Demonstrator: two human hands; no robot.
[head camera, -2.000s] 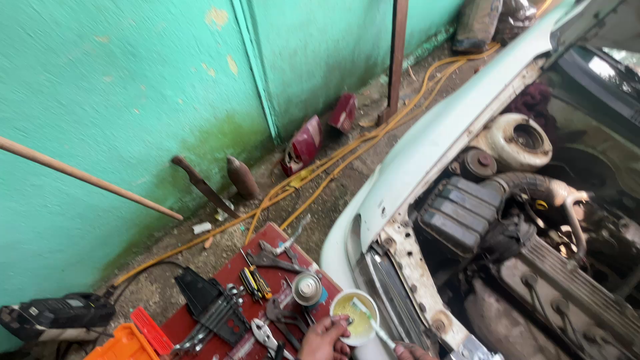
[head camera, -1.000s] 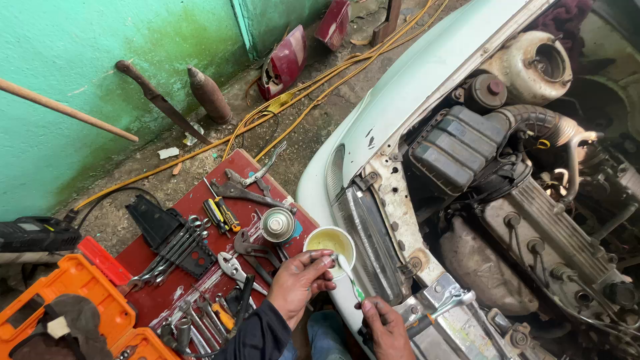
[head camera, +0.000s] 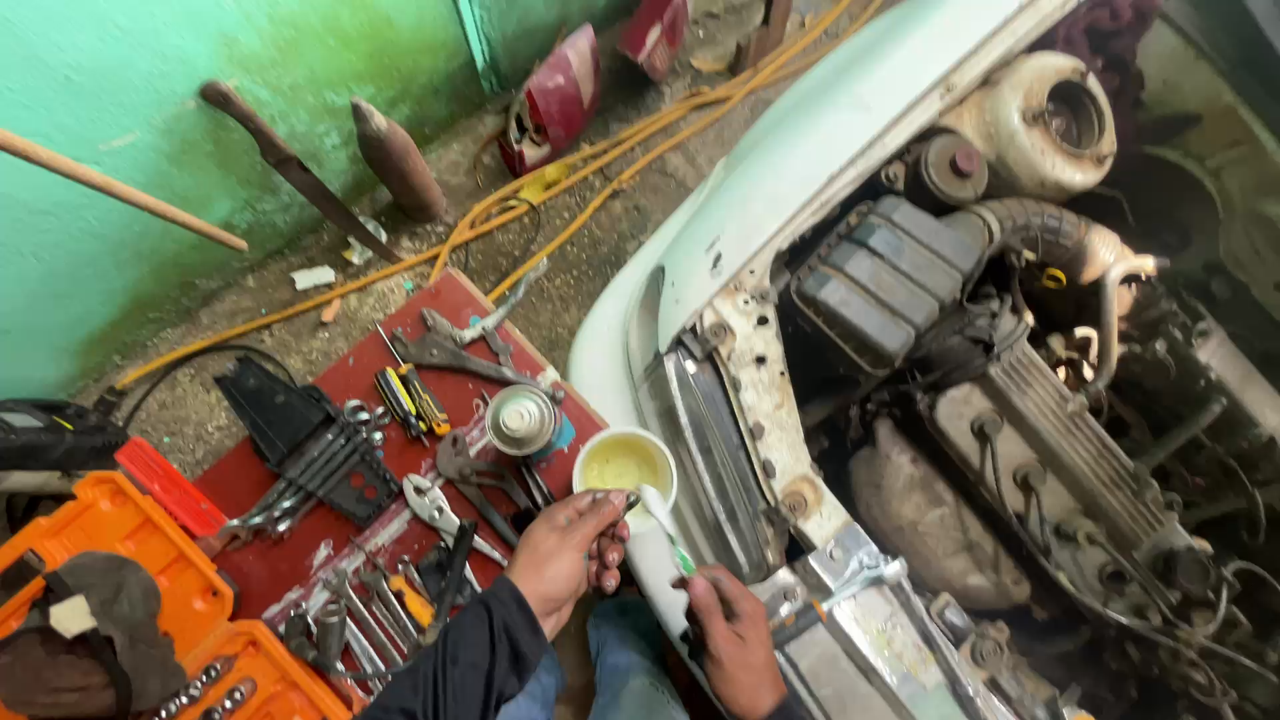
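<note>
My left hand (head camera: 570, 550) pinches a small dark metal part (head camera: 630, 502) between thumb and fingers, near the rim of a white cup (head camera: 668, 470) with yellowish liquid (head camera: 620, 465) in it. In my right hand (head camera: 735, 625) is a toothbrush (head camera: 672, 530) with a white and green handle; its head end is at the small part, over the cup's near edge. What the part is exactly cannot be told. A metal can (head camera: 522, 420) stands just left of the cup on a red table (head camera: 340, 375). Pliers (head camera: 440, 512) lie close to my left hand.
Wrenches (head camera: 320, 470), screwdrivers (head camera: 412, 400) and an open orange tool case (head camera: 150, 530) are at the left. The car's fender (head camera: 700, 240) and exposed engine (head camera: 1050, 440) fill the right. Yellow cable (head camera: 600, 150) runs over the ground by a machete (head camera: 290, 165) and the green wall (head camera: 100, 60).
The view has tilted down, bringing both hands fully into sight since two seconds ago. Over the last second, the brush and the small part have stayed together by the cup.
</note>
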